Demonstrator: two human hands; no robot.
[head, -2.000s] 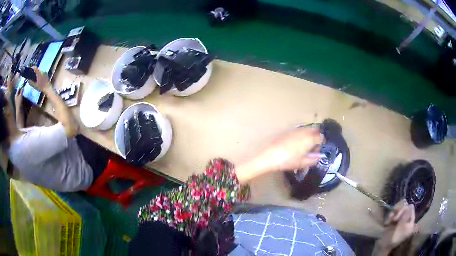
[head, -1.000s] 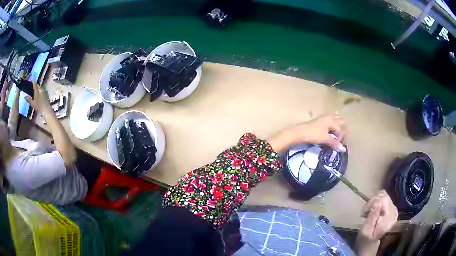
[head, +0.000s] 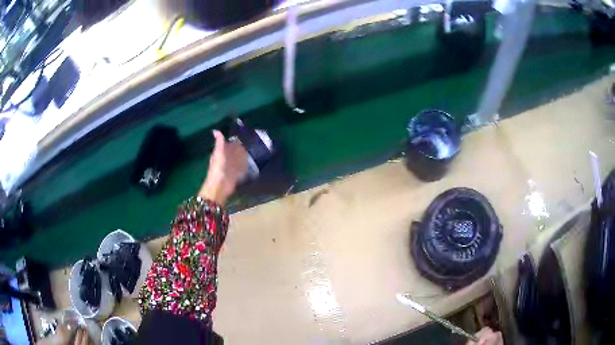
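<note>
My left hand [head: 228, 165], in a floral sleeve, is over the green belt at upper left. It grips the near side of a black appliance housing [head: 255, 145] with a white part; both are blurred, and the fingertips are partly hidden. My right hand [head: 487, 337] is cut off by the bottom edge and holds a slim rod-like tool [head: 435, 315], pointing up and left over the bench's front edge. A second round black housing [head: 460, 232] rests on the tan bench [head: 270, 269], right of centre.
A dark shiny cup [head: 433, 145] stands at the bench's far edge. Another dark unit [head: 156, 158] is on the green belt [head: 344, 128]. White tubs [head: 146, 259] of black parts stand lower left, near another person's hand [head: 65, 333]. Dark housings [head: 565, 283] crowd the right.
The view has swung. The housing under my left hand has moved from the bench onto or over the green belt. My right hand's tool is now away from it.
</note>
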